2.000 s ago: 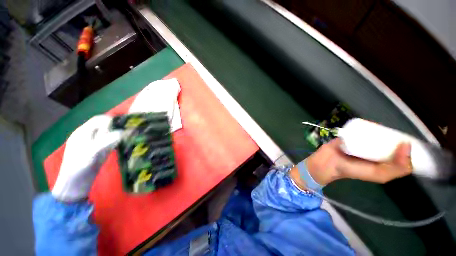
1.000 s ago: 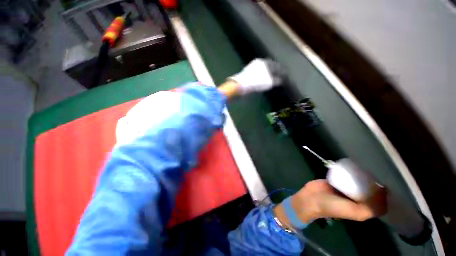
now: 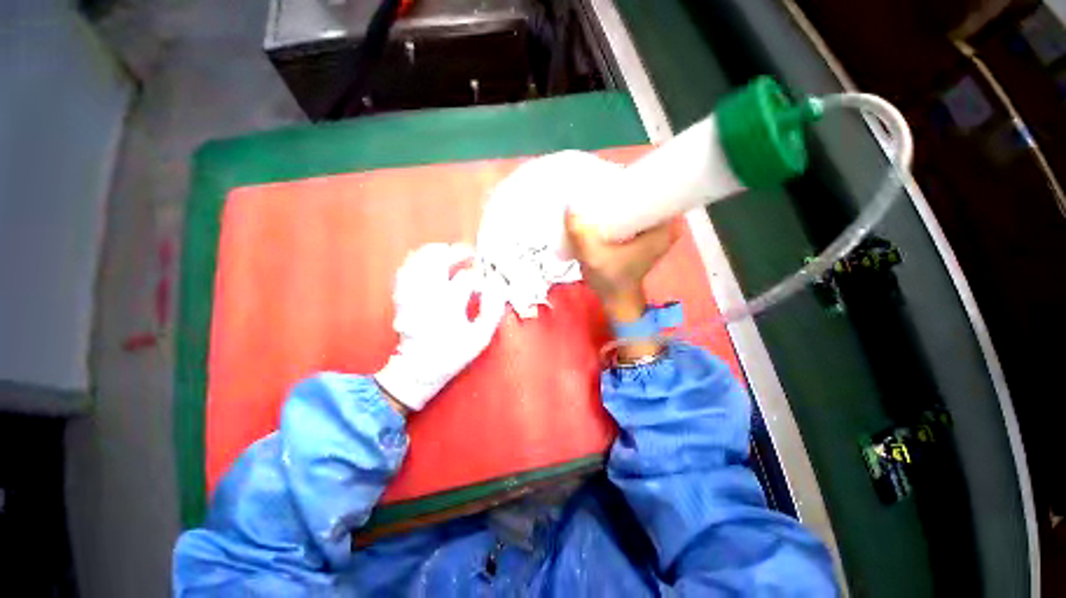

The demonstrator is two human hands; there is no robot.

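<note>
My right hand [image 3: 623, 259] is bare with a blue wrist band and grips a large white dispensing syringe [image 3: 676, 181]. The syringe is tilted, its green cap [image 3: 762, 131] up and to the right. Its narrow end and needle are not visible against the white cloth. A crumpled white cloth [image 3: 544, 210] lies on the red mat [image 3: 316, 304]. My left hand [image 3: 442, 321], in a white glove, pinches the cloth's near left edge between thumb and fingers. White on white makes the exact fingertips hard to tell.
A clear hose [image 3: 898, 164] loops from the green cap back towards my right wrist. Two circuit boards lie on the dark green conveyor at the right, one farther [image 3: 859, 278] and one nearer [image 3: 894, 461]. A metal cabinet [image 3: 409, 53] stands beyond the green bench top [image 3: 292, 150].
My left hand has come back from over the conveyor to the cloth. My right hand has brought the syringe from over the conveyor to the mat and turned its cap end up.
</note>
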